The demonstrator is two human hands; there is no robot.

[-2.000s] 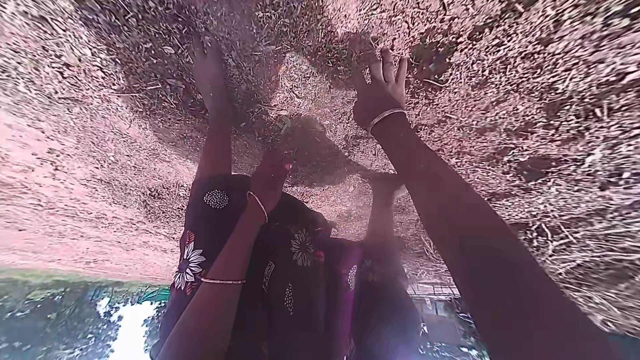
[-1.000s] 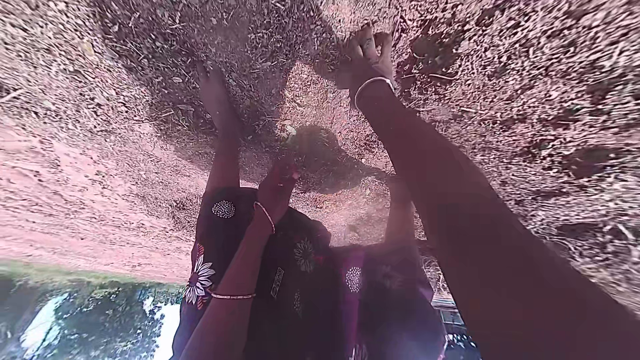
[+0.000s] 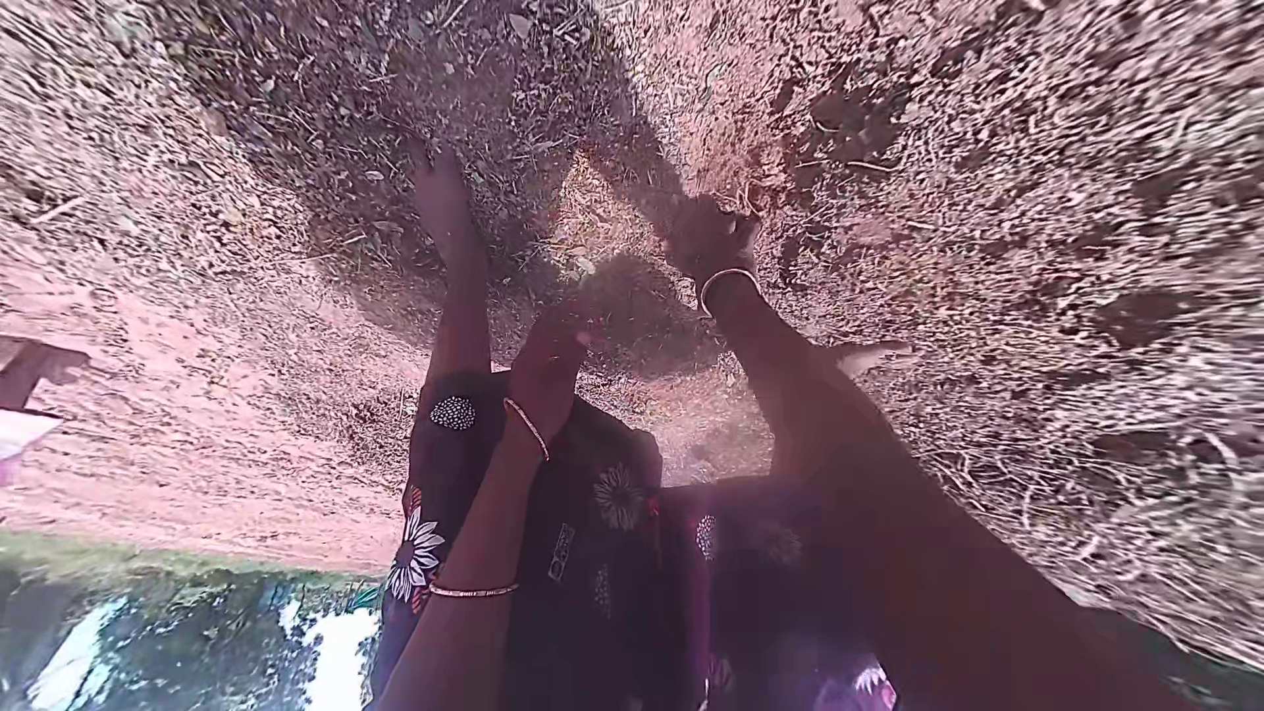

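My left hand point(image 3: 551, 360) is held low over the patterned dark dress point(image 3: 617, 553), its fingers bent inward. Whether anything small is between them cannot be made out. My right hand point(image 3: 713, 237) is farther forward, down at the loose reddish soil point(image 3: 731, 148), with its fingers curled and their tips partly hidden. No tool shows in it. Between and just ahead of the hands lie dry litter and a small pale green leaf point(image 3: 585, 265). Each wrist wears a bangle.
My bare left foot point(image 3: 441, 193) rests on shaded leaf litter; the other foot point(image 3: 874, 355) shows beyond my right forearm. Dry stems and roots point(image 3: 1066, 484) spread at the right. A brown shape point(image 3: 39, 370), unclear, and pale cloth point(image 3: 22, 433) enter at the left edge.
My right hand has drawn back toward my body, and its fingers, spread two seconds ago, are now curled. My left hand has stayed near the dress. The brown shape and pale cloth have appeared at left.
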